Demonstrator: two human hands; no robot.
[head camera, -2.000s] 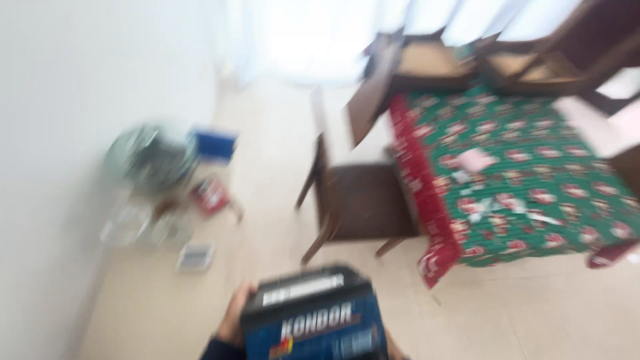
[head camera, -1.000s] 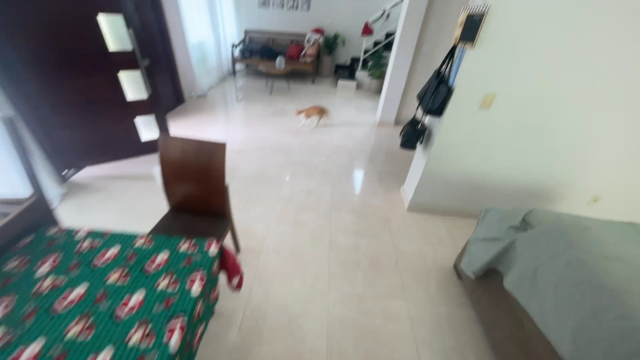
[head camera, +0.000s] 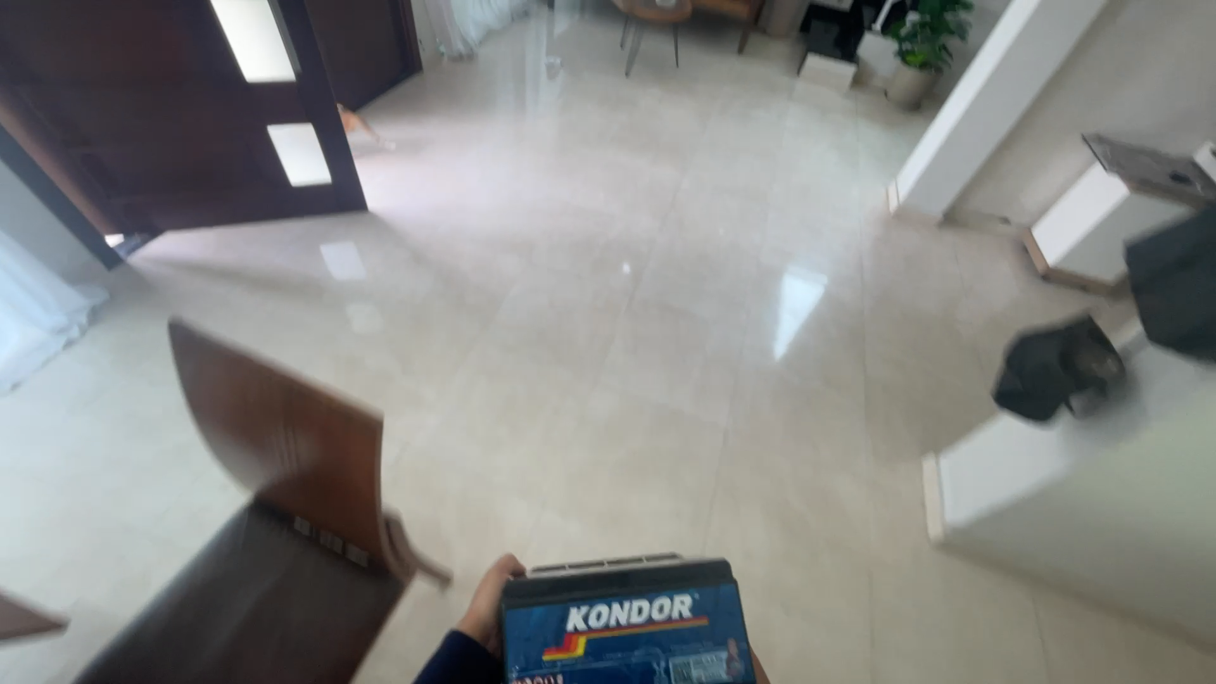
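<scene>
A Kondor battery with a black top and a blue label is at the bottom centre of the head view. My left hand grips its left side, with a dark blue sleeve behind the wrist. Of my right hand only a sliver shows at the battery's lower right edge; the rest is hidden or out of frame. The battery's lower part is cut off by the frame.
A wooden chair with a dark seat stands at the lower left. A dark door stands open at the upper left, an animal partly behind it. Dark bags hang by the right wall corner. A potted plant stands farther back.
The view has swung away from the green-clothed table toward the door and hallway. The orange-and-white animal, in mid-floor one second ago, is now at the door's edge.
</scene>
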